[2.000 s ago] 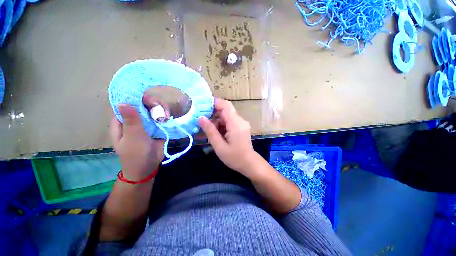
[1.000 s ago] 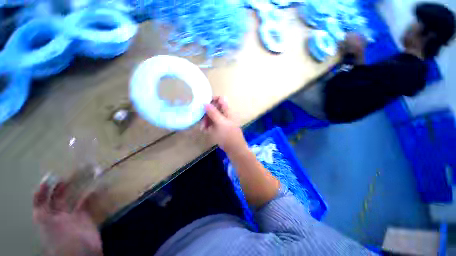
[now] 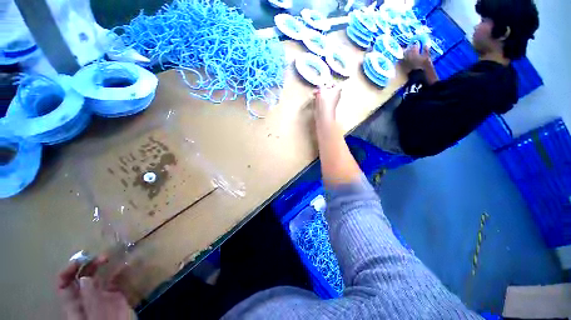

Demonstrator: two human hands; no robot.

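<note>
My right hand (image 3: 327, 103) is stretched out over the table, its fingertips at the near edge of a pale blue ring (image 3: 300, 70) in the set-down group. Whether the fingers still grip it is hidden. My left hand (image 3: 94, 284) is low at the left, blurred and partly cut off by the bottom edge, fingers apart and no ring in it. A white fingertip piece (image 3: 80, 256) shows at its fingers. The cardboard pad (image 3: 134, 165) has dark spots and a white dot in the middle.
A blue cord pile (image 3: 219, 50) lies at the far side. Thick ring stacks (image 3: 116, 103) stand at the left. More ring stacks (image 3: 378, 67) are at the right, by a person in black (image 3: 454, 106). A blue crate (image 3: 316, 250) with cord is below the table edge.
The view has swung right. My right hand has carried the ring away from my left hand and across to the set-down rings, where it now lies. My left hand has let go of it.
</note>
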